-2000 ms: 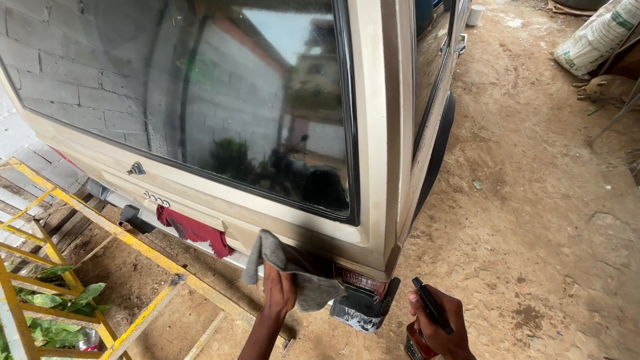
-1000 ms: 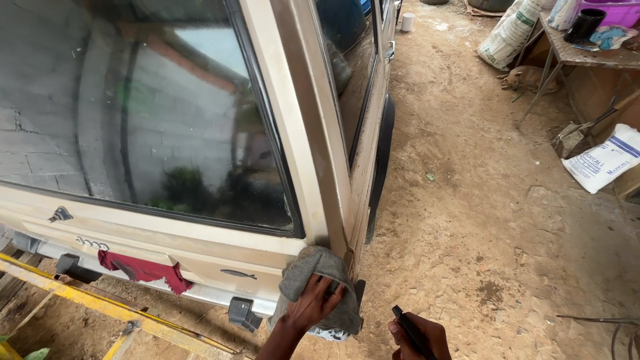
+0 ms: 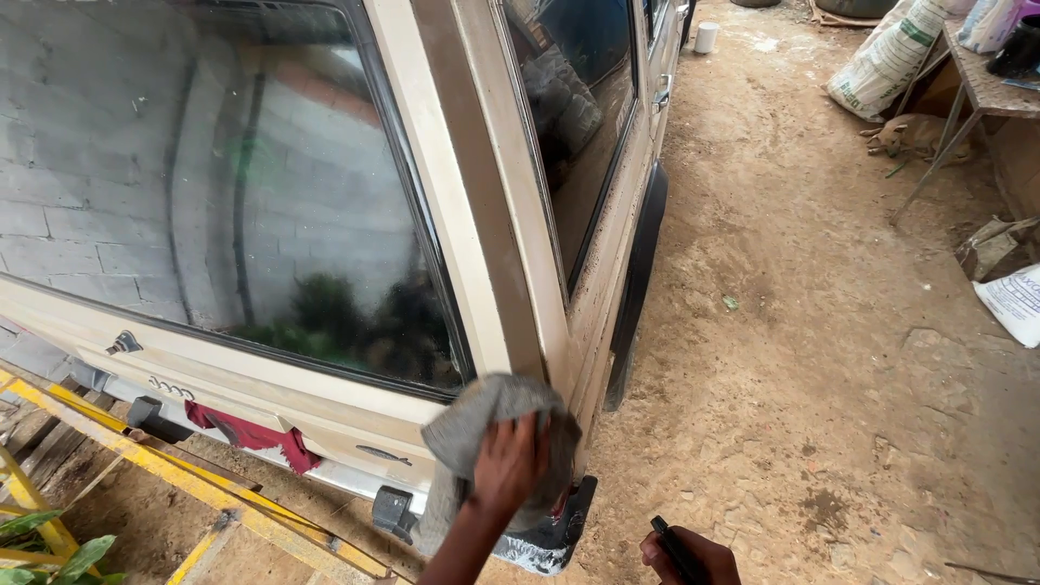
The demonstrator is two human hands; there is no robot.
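Note:
My left hand point(image 3: 510, 463) presses a grey cloth point(image 3: 467, 426) against the rear corner of a beige vehicle point(image 3: 467, 244), just below the brown pillar stripe. The cloth drapes over the tail light area and hangs by the bumper's black end cap point(image 3: 581, 508). At the bottom edge, to the right of the bumper, my right hand point(image 3: 691, 556) grips a black-topped object point(image 3: 673, 548); its lower part is out of view. The rear window point(image 3: 244, 203) shows reflections. A torn dark red cloth point(image 3: 256, 431) hangs at the tailgate's lower edge.
A yellow metal frame point(image 3: 175, 487) lies along the bumper at lower left, beside green leaves point(image 3: 73, 561). On the dirt ground at right are a table point(image 3: 995, 89), a lying dog point(image 3: 918, 134), a full sack point(image 3: 886, 61) and a white bag point(image 3: 1016, 305). A white container point(image 3: 706, 37) stands farther back.
My left hand and the grey cloth have moved from the bumper and tail light area up onto the body corner. The view has shifted toward the vehicle's side.

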